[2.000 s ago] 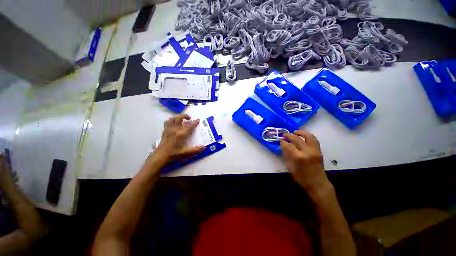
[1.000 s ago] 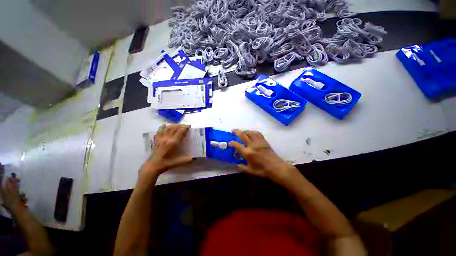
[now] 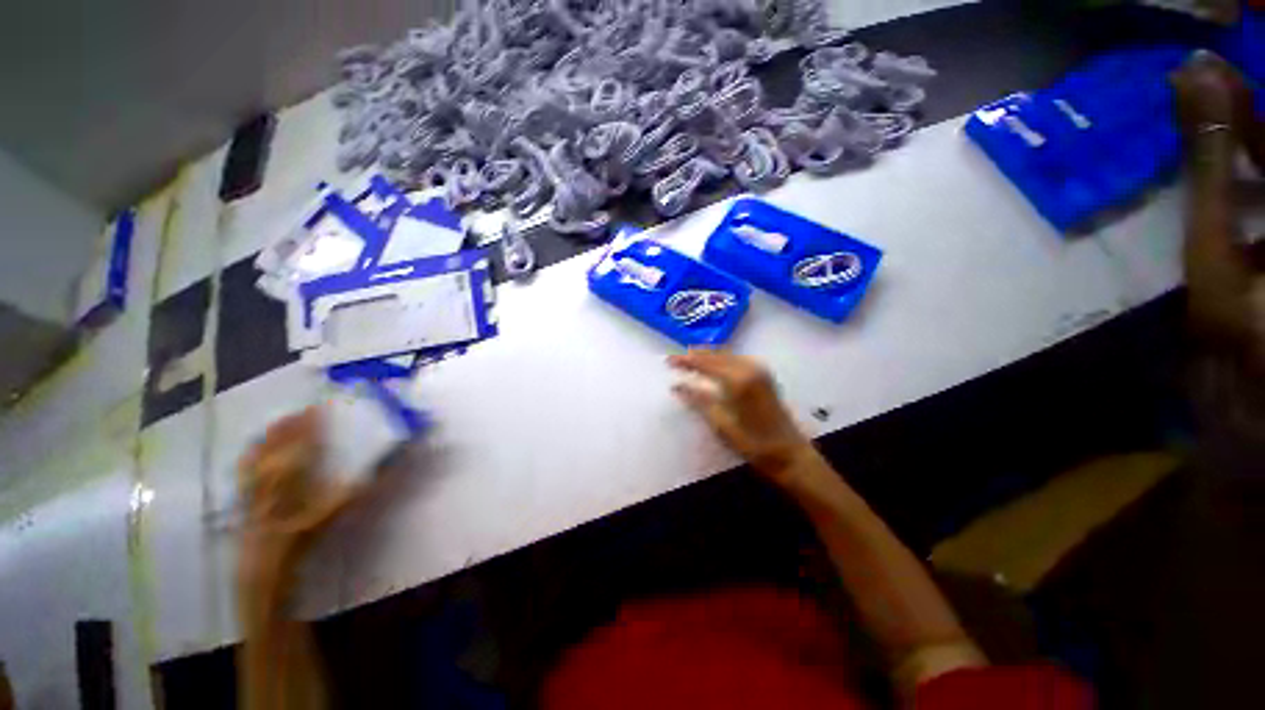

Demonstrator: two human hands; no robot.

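Note:
My left hand (image 3: 289,472), blurred, is on a white and blue retail box (image 3: 364,427) at the left of the table, its fingers around the box's left part. Whether the blue tray is inside cannot be seen. My right hand (image 3: 735,402) is over the table's front part, empty, fingers apart and slightly bent. Just beyond it lie two blue insert trays, one (image 3: 666,316) nearer and one (image 3: 794,289) to its right. Each holds a white charger piece and a coiled white cable.
A large heap of coiled cables (image 3: 555,97) lies at the back. Flat retail boxes (image 3: 402,312) are fanned out at left. More blue trays (image 3: 1089,146) lie at the right, beside another person's arm (image 3: 1214,208). Dark flat rectangles (image 3: 247,156) lie at the left.
The third tray left the others and met the box held by my left hand. Now my right hand has come away from the box, which has moved left with my left hand. The view has shifted.

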